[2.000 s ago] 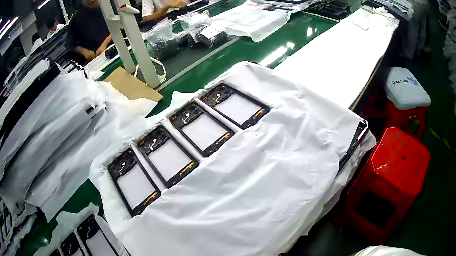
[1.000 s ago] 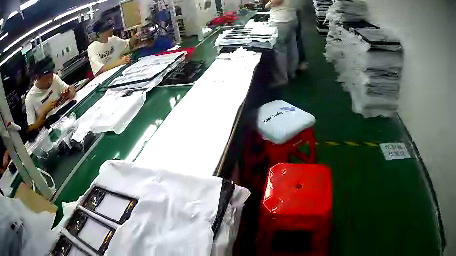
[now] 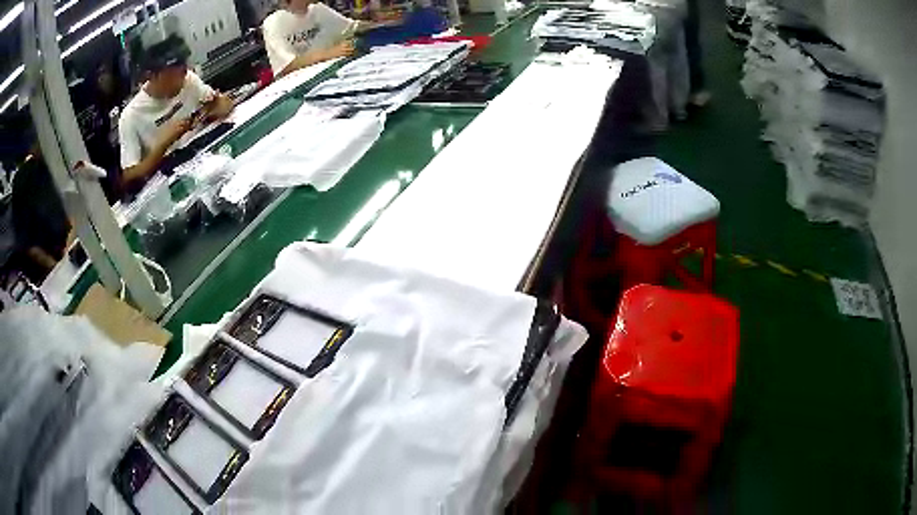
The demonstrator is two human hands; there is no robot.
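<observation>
Several black phone middle frames point(image 3: 239, 387) lie in a slanting row on a white liner cloth point(image 3: 402, 352) at the lower left. Their solid ends with yellow-orange marks point up and left. The nearest one is cut by the bottom edge. The cloth lies wrinkled to the right of the row, over stacked layers with a dark edge showing on the right side. Neither my left hand nor my right hand is in the picture.
Red stool point(image 3: 676, 352) right of the stack; another red stool with a white cover point(image 3: 662, 199) behind. White side table point(image 3: 493, 171), green belt point(image 3: 407, 151), clear bags point(image 3: 171, 206), post point(image 3: 85, 191), cardboard point(image 3: 121, 327). Persons sit across the belt. Tall stacks point(image 3: 819, 126) at right.
The view first swung right and up, then partly back left. The frames and stools now sit lower and more to the left than at first. The frames stay laid out on the cloth.
</observation>
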